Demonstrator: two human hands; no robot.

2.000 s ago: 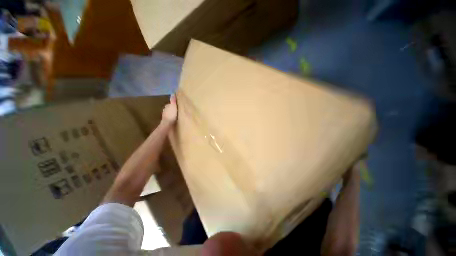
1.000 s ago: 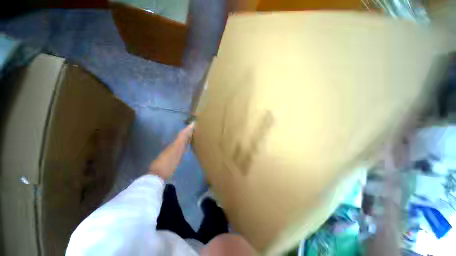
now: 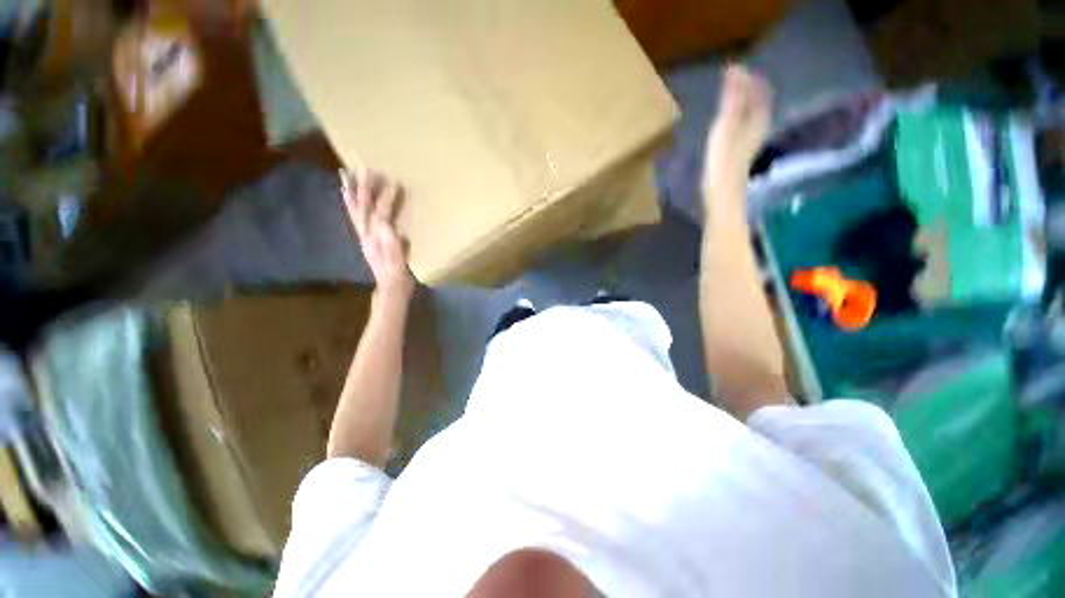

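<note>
A large brown carton is at the top centre in front of me, its flaps closed and a shiny strip like clear tape near its front edge. My left hand lies against its left side near the front corner, with fingers spread and not wrapped round it. My right hand is raised to the right of the carton, apart from it. It is blurred; no object shows in it, and its finger pose is unclear. What bears the carton is hidden.
Another brown carton stands at lower left, beside clear plastic wrap. At right, a green-topped table holds an orange tape dispenser, dark items and green boxes. Grey floor shows below the carton in front.
The carton has moved from close in front of me to farther forward. My right hand is now off it. My left hand has moved forward along with it, and the view has shifted.
</note>
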